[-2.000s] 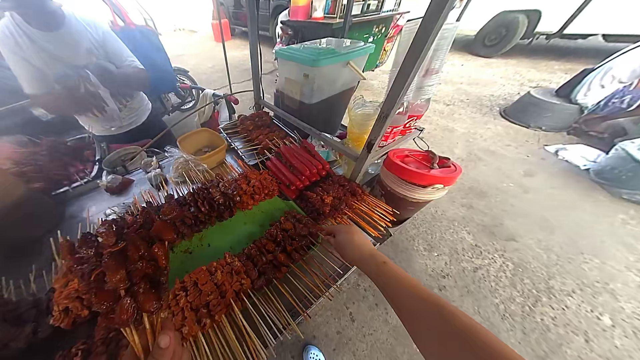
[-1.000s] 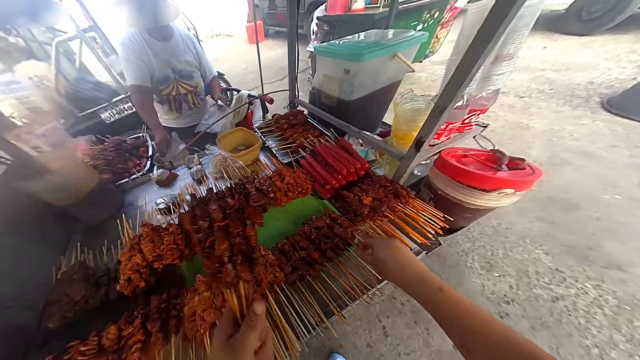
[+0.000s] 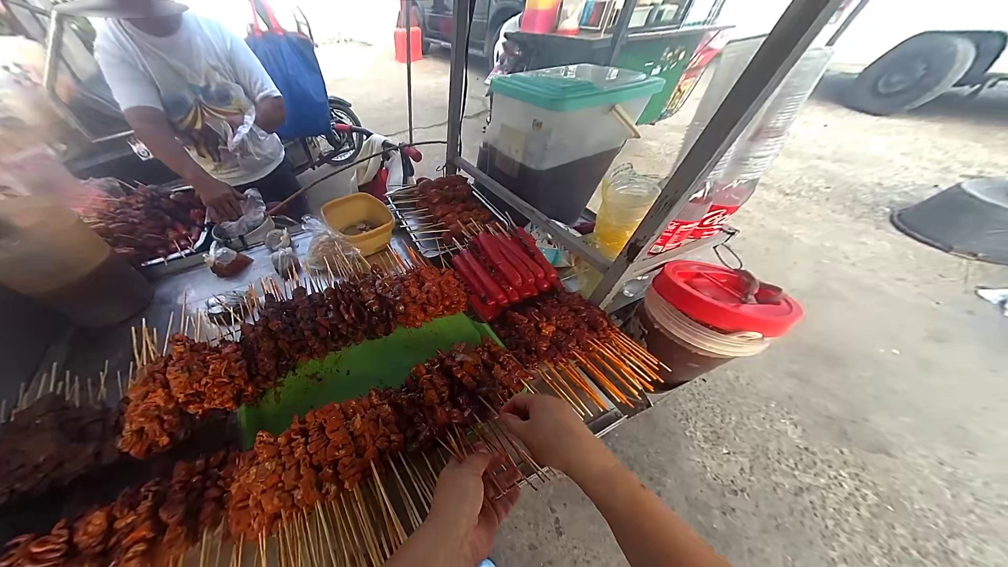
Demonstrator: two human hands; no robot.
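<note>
My right hand (image 3: 543, 425) pinches the stick ends of meat skewers at the near right edge of the stall. Just left of it and lower, my left hand (image 3: 468, 500) is cupped around the same bunch of bamboo sticks (image 3: 504, 453). Glazed meat skewers (image 3: 331, 449) lie in a row along the near side, sticks toward me. A green leaf-like liner (image 3: 362, 366) shows between them and a farther row of skewers (image 3: 315, 323). Red sausages on sticks (image 3: 504, 268) and more skewers (image 3: 559, 327) lie beyond my right hand.
A red-lidded bucket (image 3: 720, 303) hangs at the stall's right side, beside a metal post (image 3: 709, 150). Behind stand a teal-lidded container (image 3: 571, 118) of dark liquid and a yellow bowl (image 3: 358, 220). A person in a white shirt (image 3: 197, 102) handles plastic bags across the stall.
My left hand was at skewers further left one second ago; it is now beside my right hand at the near right edge. The dark skewers it held over the green liner are no longer there.
</note>
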